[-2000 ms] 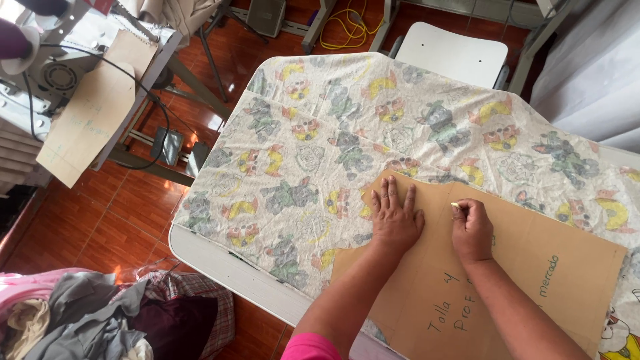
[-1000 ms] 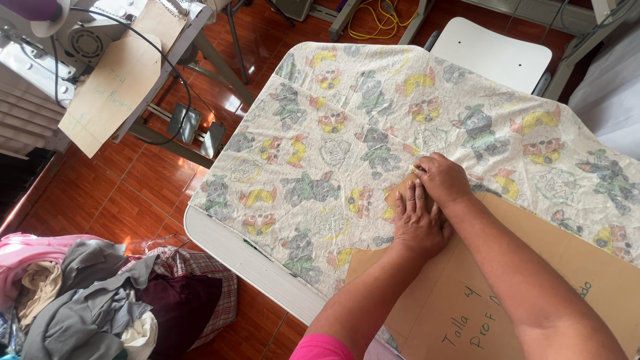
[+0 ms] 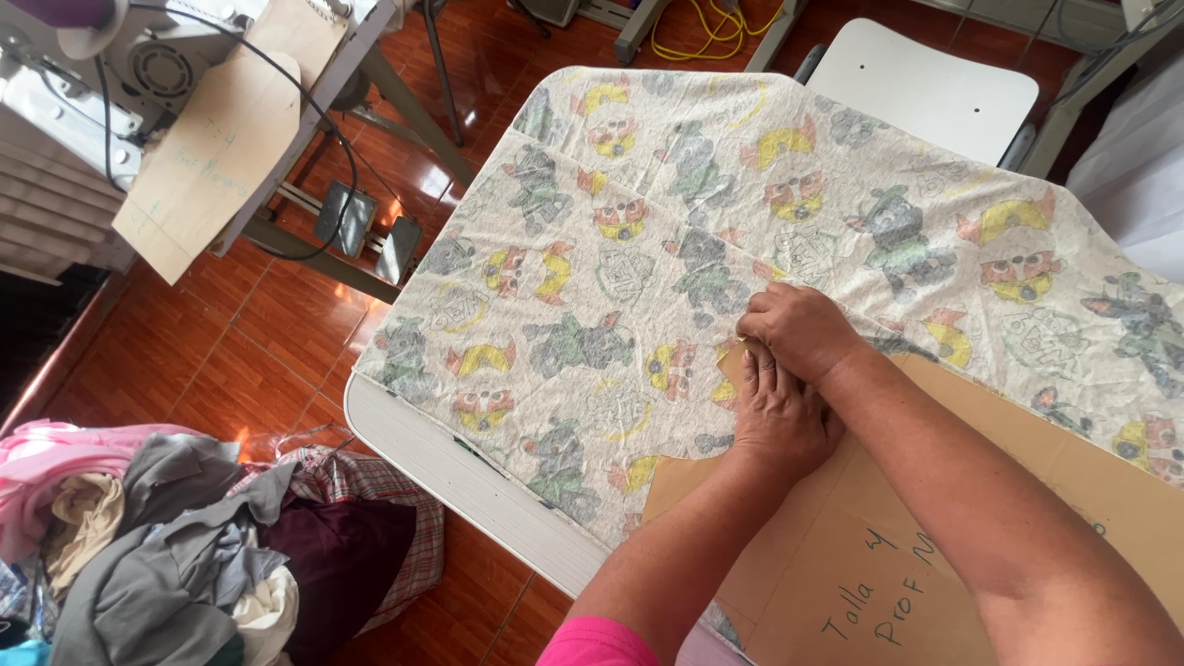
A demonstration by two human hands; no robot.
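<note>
A brown paper sewing pattern (image 3: 888,518) bearing handwriting lies on printed fabric (image 3: 610,268) with cartoon figures, spread over a white table (image 3: 472,472). My left hand (image 3: 786,416) rests flat on the pattern near its upper left corner, fingers pointing up. Just above and partly over it, my right hand (image 3: 800,328) pinches a small pale piece, probably tailor's chalk (image 3: 741,339), at the pattern's edge. Most of that piece is hidden by the fingers.
A sewing machine (image 3: 157,74) with another paper pattern (image 3: 217,157) stands at the upper left, foot pedals (image 3: 344,218) below. A clothes pile (image 3: 185,536) lies at the lower left. A white chair (image 3: 920,88) stands beyond the table; a yellow cable (image 3: 708,32) lies on the floor.
My right hand has moved left and up along the pattern, from beside the handwriting to the corner by my left hand's fingertips. The left hand stays flat on the pattern.
</note>
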